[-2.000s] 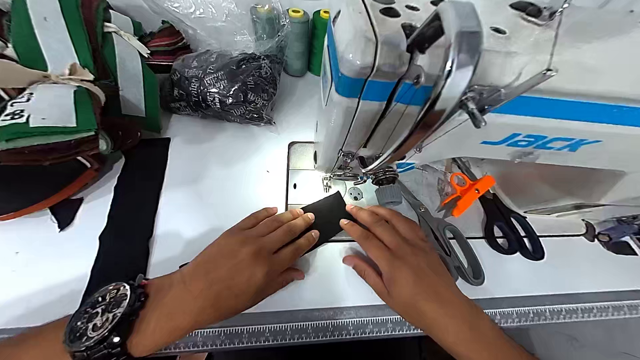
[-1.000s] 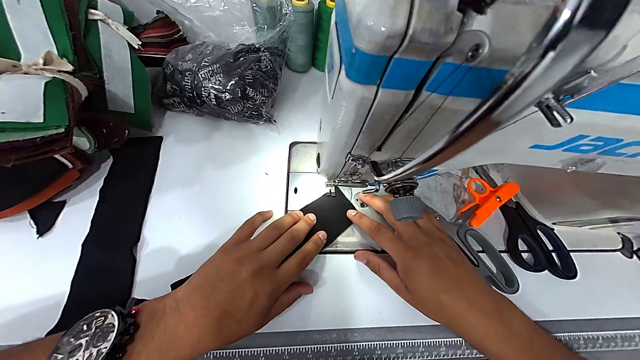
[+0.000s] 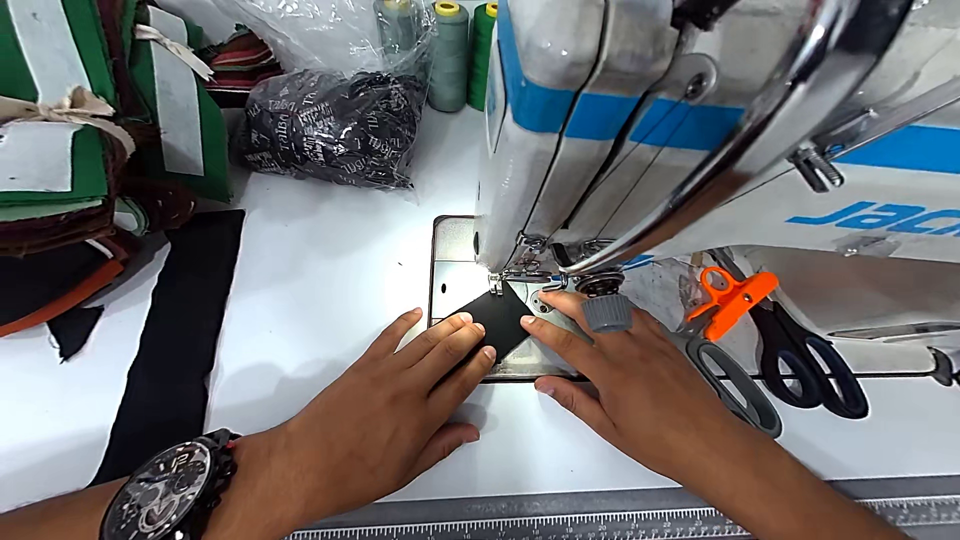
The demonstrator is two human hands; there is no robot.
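Observation:
A small black fabric piece (image 3: 501, 321) lies on the metal needle plate (image 3: 456, 247) of a Jack sewing machine (image 3: 675, 150), one corner under the presser foot (image 3: 496, 283). The fingertips of my left hand (image 3: 375, 416) rest on its left and lower edge, fingers spread, the hand flat. My right hand (image 3: 637, 367) touches its right edge with the index fingertip, its other fingers apart beside the plate. Part of the cloth is hidden under my left fingers. Neither hand is closed around anything.
Grey-handled scissors (image 3: 731, 382), black-handled scissors (image 3: 814, 367) and an orange clip (image 3: 731, 300) lie at the right. A long black fabric strip (image 3: 180, 337), tied fabric bundles (image 3: 90, 150) and a plastic-wrapped bundle (image 3: 334, 127) are leftward. Thread cones (image 3: 448, 60) stand behind; a ruler (image 3: 525, 521) runs along the front.
The black fabric has turned on the plate, its corner now pointing toward the presser foot. Both hands stay at its sides. The view has moved closer to the machine.

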